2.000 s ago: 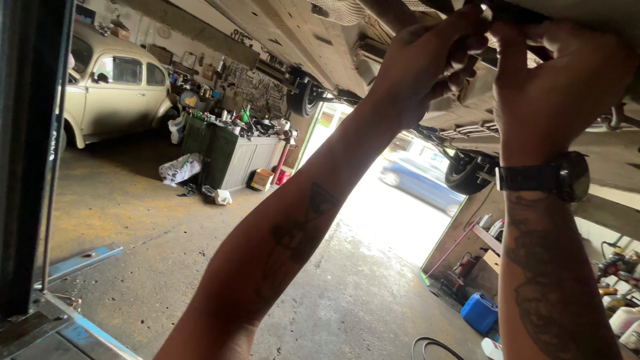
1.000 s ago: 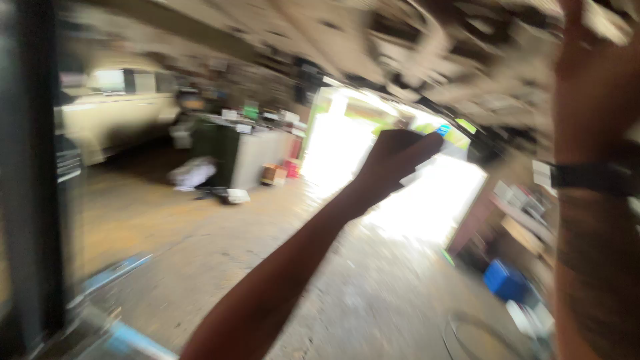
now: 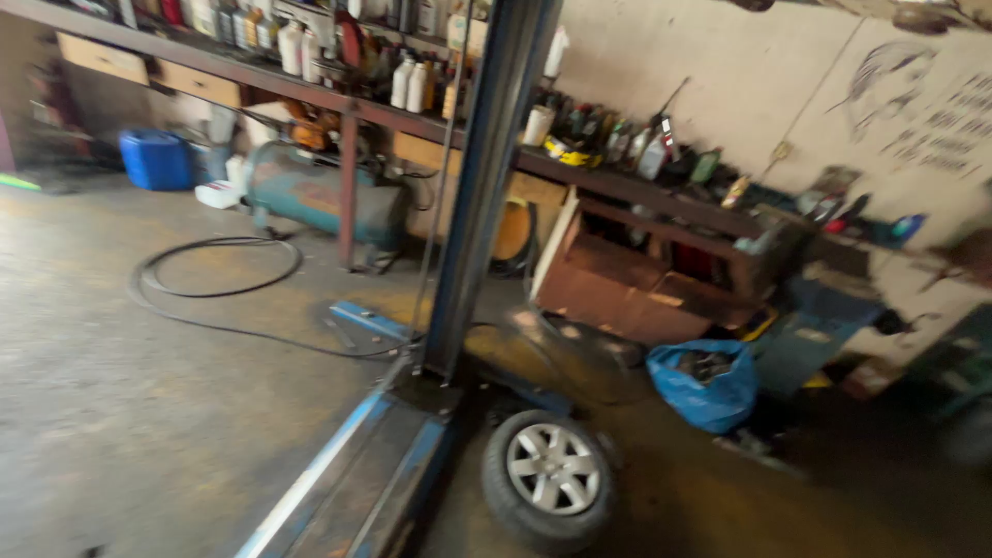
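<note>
Neither my left hand nor my right hand shows in the head view now, so what they hold or touch is hidden. A blue steel lift post [image 3: 484, 186] rises from its base in the middle of the view. Beside the base, a car wheel with a silver rim [image 3: 552, 469] rests on the floor. Behind the post runs a long workbench [image 3: 310, 94] crowded with bottles. Under it sits a green air compressor tank [image 3: 325, 198]. A blue plastic bag [image 3: 709, 395] filled with dark pieces stands at the right.
A black hose [image 3: 221, 294] loops across the floor at the left. The blue-edged base channel [image 3: 341, 480] crosses the foreground. A blue jerrycan [image 3: 156, 160] stands by the bench, and a brown cabinet [image 3: 620, 283] leans at the right. Part of a vehicle's underside [image 3: 922, 14] shows at the top right.
The view has swung far from the car's underside to the bench and lift post. Both hands, raised at the underside two seconds ago, have left the view.
</note>
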